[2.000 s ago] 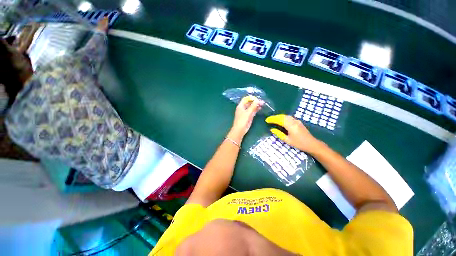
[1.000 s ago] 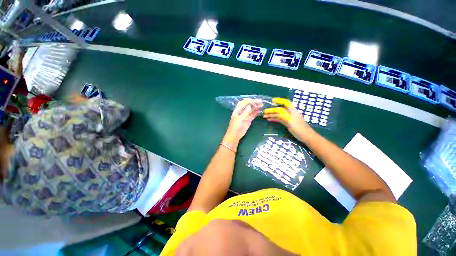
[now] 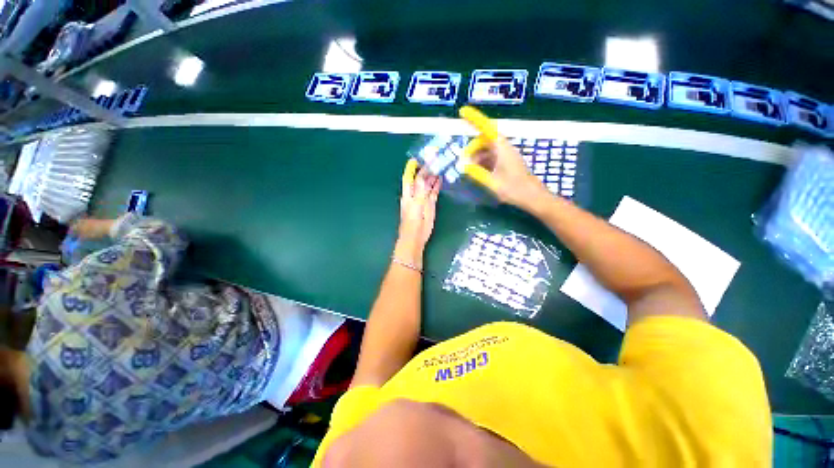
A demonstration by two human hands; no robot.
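Note:
My left hand (image 3: 420, 199), with a yellow finger cot, holds a small clear sheet with white pieces (image 3: 443, 157) near the pale strip. My right hand (image 3: 501, 166) is at the sheet's right edge. Its fingers wear yellow finger cots; one finger points up and away. Whether its fingertips grip the sheet or a small piece is too blurred to tell. A second pad sheet (image 3: 555, 165) lies partly behind my right hand. A crinkled third pad sheet (image 3: 501, 271) lies nearer my body. A row of electronic units (image 3: 632, 87) lies beyond the pale strip.
A white paper sheet (image 3: 678, 239) lies partly under my right forearm. Clear packs (image 3: 807, 212) and a crumpled clear bag (image 3: 816, 350) are at the far right. Another person in a patterned top (image 3: 146, 343) works at the left, near a small unit (image 3: 137, 201) and white packs (image 3: 64, 169).
The held sheet is raised and turned, now showing its white pieces. My right hand has moved up and spread its fingers. The view has shifted; the other person's arm reaches differently.

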